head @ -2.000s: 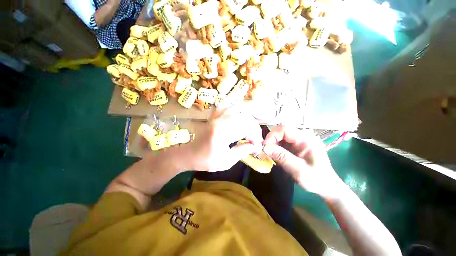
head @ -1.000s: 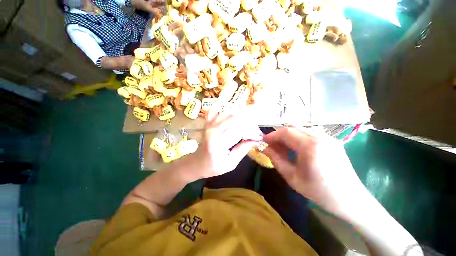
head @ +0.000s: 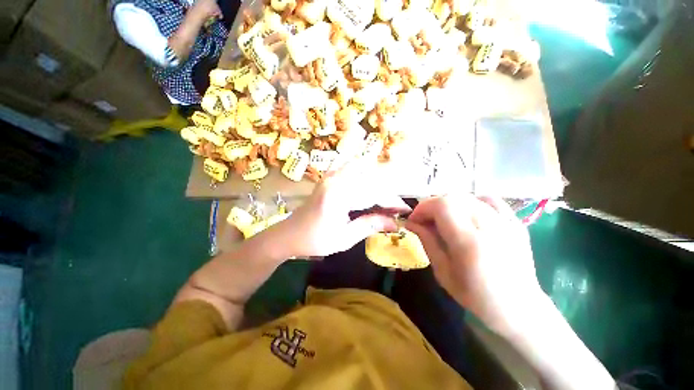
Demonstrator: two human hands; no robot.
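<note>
A yellow plush pendant (head: 397, 250) hangs below my fingertips over my lap, at the table's near edge. My left hand (head: 335, 221) pinches the small metal hardware at its top from the left. My right hand (head: 466, 240) pinches the same small metal part from the right. The fingers and glare hide most of the metal part. A large heap of yellow and orange plush pendants (head: 312, 99) covers the table beyond my hands.
Finished pendants (head: 242, 219) with rings lie on a lower carton at left, partly behind my left forearm. Clear bags (head: 508, 156) and thin loose hardware (head: 443, 164) lie on the cardboard table at right. A large carton (head: 631, 137) stands at right. Another person's arm (head: 186, 34) is at upper left.
The pendant now hangs lower and shows more fully below my fingers. My left forearm now covers part of the finished pendants. The other person's arm has moved up, away from the heap.
</note>
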